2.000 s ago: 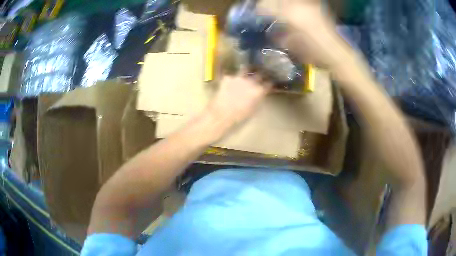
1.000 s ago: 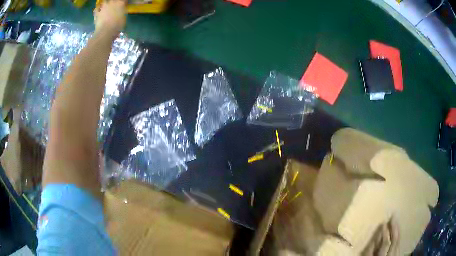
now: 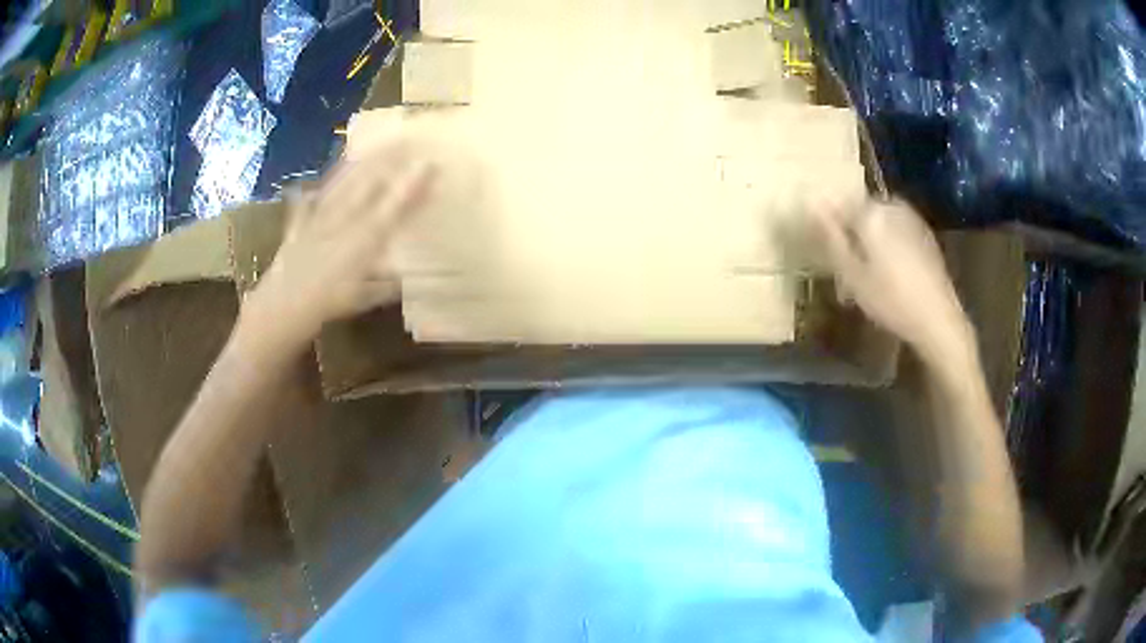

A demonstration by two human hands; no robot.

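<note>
A flat tan cardboard sheet [image 3: 591,189] with slots and notched edges lies in front of me over the open corrugated carton [image 3: 603,367]. My left hand [image 3: 365,207] is blurred at the sheet's left side, its fingers apart. My right hand [image 3: 880,251] is blurred at the sheet's right edge, its fingers partly bent. Whether either hand touches or grips the sheet is hard to tell. No yellow box stands on the sheet.
Flat clear bags [image 3: 233,145] lie on a black surface at upper left, beside a silvery ribbed slab [image 3: 107,157]. A dark, shiny bagged pile [image 3: 1031,113] is at upper right. Brown carton flaps [image 3: 176,364] stand at left. Yellow scraps [image 3: 371,48] lie near the carton.
The view has swung back from the green belt to the carton. My left hand has left the yellow box at the belt. Both hands are now beside the flat sheet.
</note>
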